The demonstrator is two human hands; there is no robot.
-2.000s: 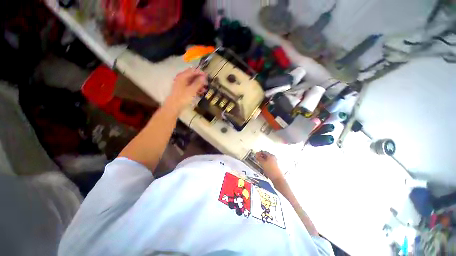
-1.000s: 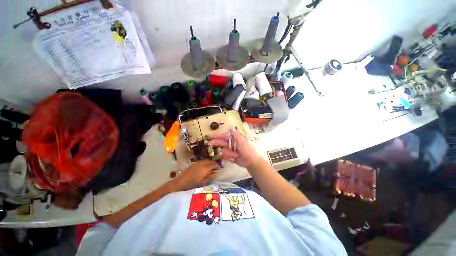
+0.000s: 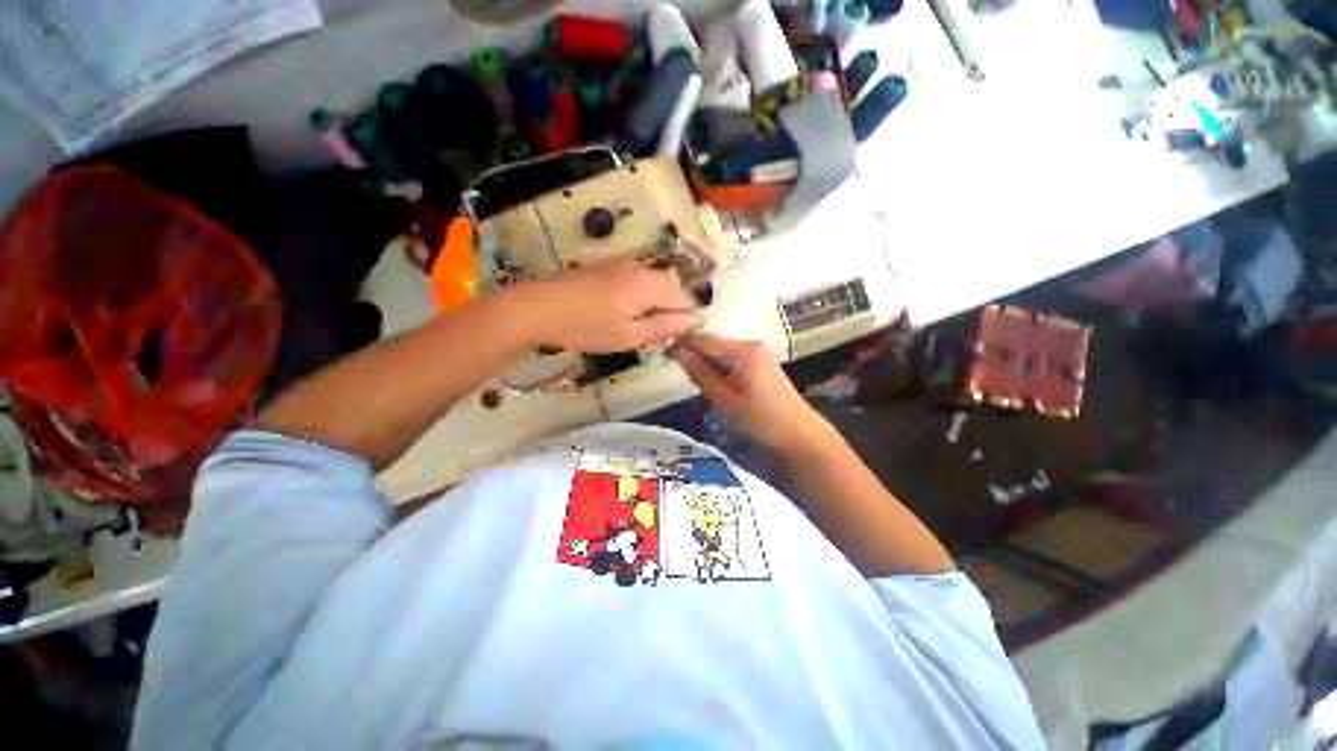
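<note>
The cream overlock machine [image 3: 565, 228] stands on the white table in front of me. My left hand [image 3: 623, 305] reaches across its front, with bent fingers near its right side, and hides much of the lower front. My right hand [image 3: 745, 387] is just below and to the right, near the table's front edge. Its fingers are closed around a small, thin dark tool [image 3: 707, 354], possibly tweezers. The fingertips of both hands are close together. Any thread between them is too fine to see.
An orange cover [image 3: 455, 266] is left of the machine. A red plastic bag [image 3: 132, 323] lies at left beside black cloth. Thread cones [image 3: 591, 38] stand behind, and an orange-red box [image 3: 745, 194] is at right. A dark-framed switch box [image 3: 826, 307] sits near the table edge. A red woven stool [image 3: 1029, 361] is at right.
My view has moved closer to the machine. My left hand has moved up and right across the machine front. My right hand has come down off the front towards the table edge.
</note>
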